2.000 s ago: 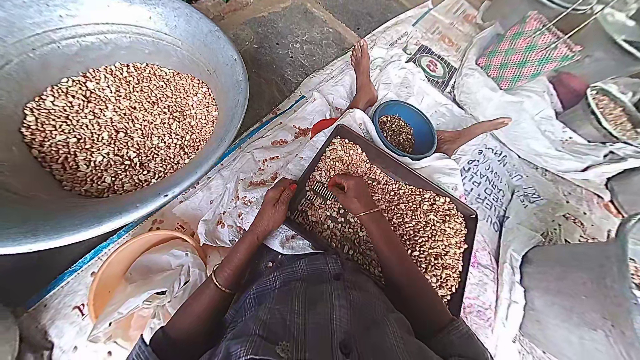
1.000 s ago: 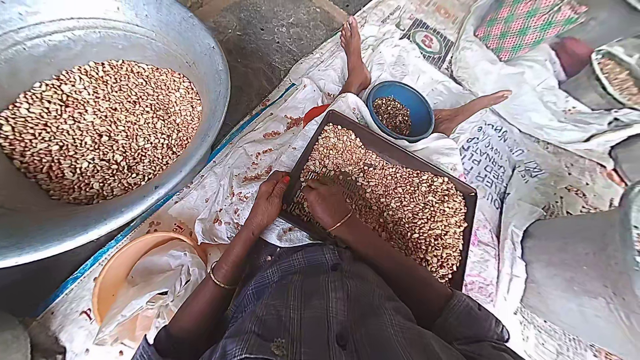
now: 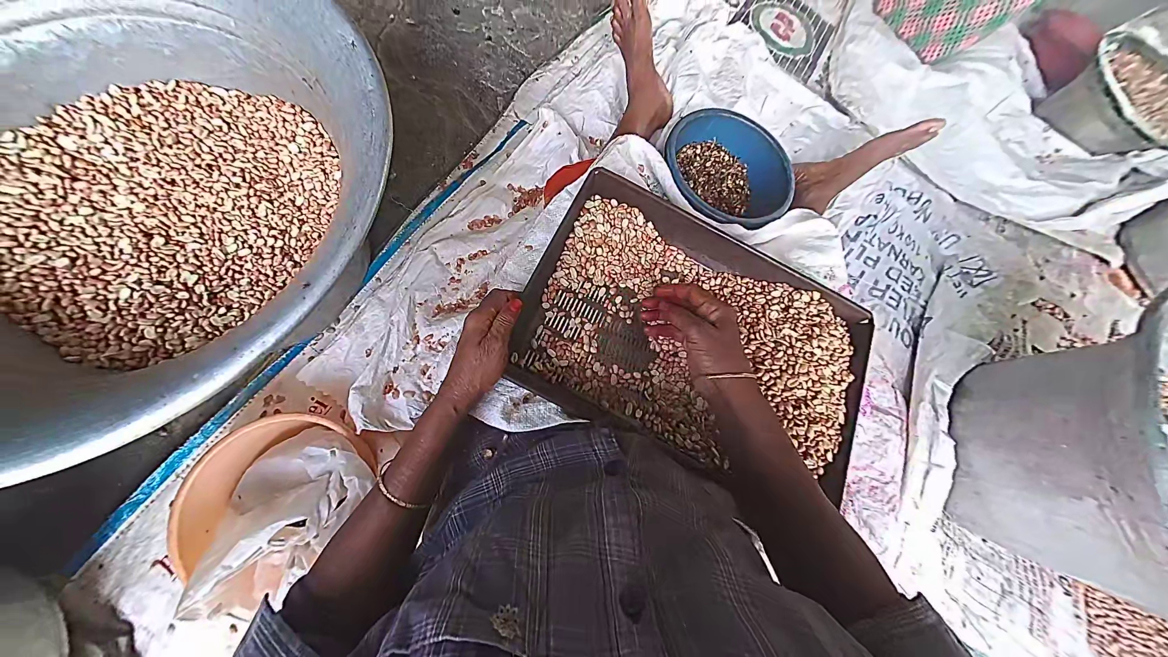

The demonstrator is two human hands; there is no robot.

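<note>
A dark rectangular tray (image 3: 730,246) with a slotted bottom lies across my lap, slightly turned. Pale and reddish split nuts or seeds (image 3: 794,347) cover much of it, thickest at the right; slots show at the left. My left hand (image 3: 484,347) grips the tray's left rim, thumb on top. Over the middle of the tray, my right hand (image 3: 693,328) hovers or rests just above the pieces with fingers curled; whether it pinches any piece I cannot tell. A blue plastic bowl (image 3: 776,173) with small dark bits stands beyond the tray's far edge.
At the left is a large metal basin (image 3: 370,137) heaped with the same pieces. An orange tub (image 3: 196,493) holding a plastic bag stands below it. White woven sacks (image 3: 584,82) cover the floor. Metal vessels (image 3: 1058,456) stand at the right. My bare feet (image 3: 643,100) flank the blue bowl.
My right hand has moved right over the tray from the slotted left part, and more slots show there now. My left hand stays on the rim.
</note>
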